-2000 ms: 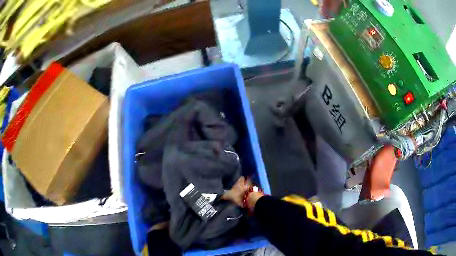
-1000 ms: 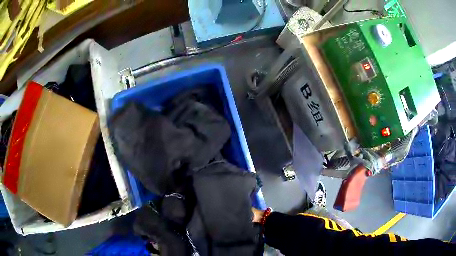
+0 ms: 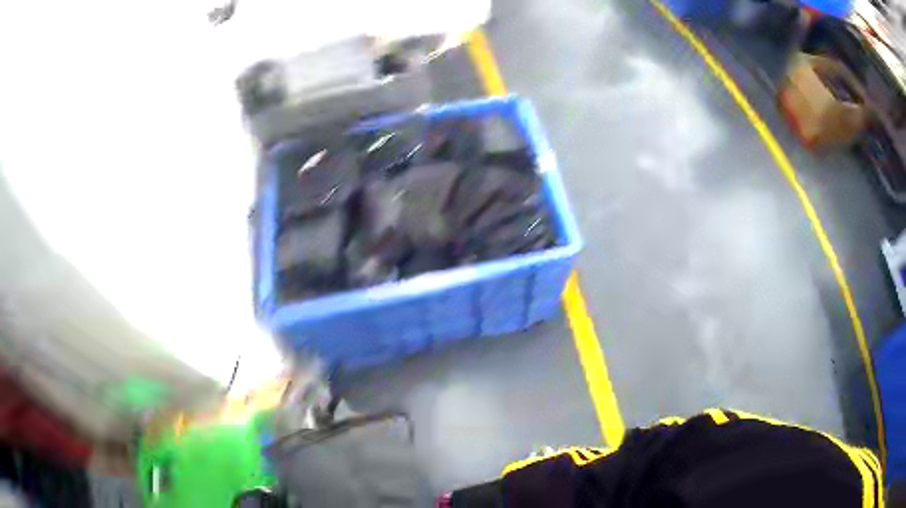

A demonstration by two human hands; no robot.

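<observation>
A blue plastic crate (image 3: 427, 298) stands on the floor at centre left, blurred by motion. It is full of dark fabric bags (image 3: 417, 203), packed in a rough pile with a few pale streaks on them. My right sleeve, black with yellow stripes, reaches in along the bottom edge at the right. A small red spot shows at its cuff, but my right hand itself is cut off by the bottom edge. My left hand is not in view. Whether either hand holds anything is hidden.
The green machine (image 3: 204, 461) is blurred at the lower left, beside a grey panel (image 3: 353, 461). Yellow lines (image 3: 596, 382) run over the grey floor. A brown carton (image 3: 823, 104) stands at the upper right. Blue crate parts show at the right edge. The upper left is glaring white.
The view has swung away from the crate where my right hand was among dark fabric. The green machine has moved from upper right to lower left. A full blue crate has come into view.
</observation>
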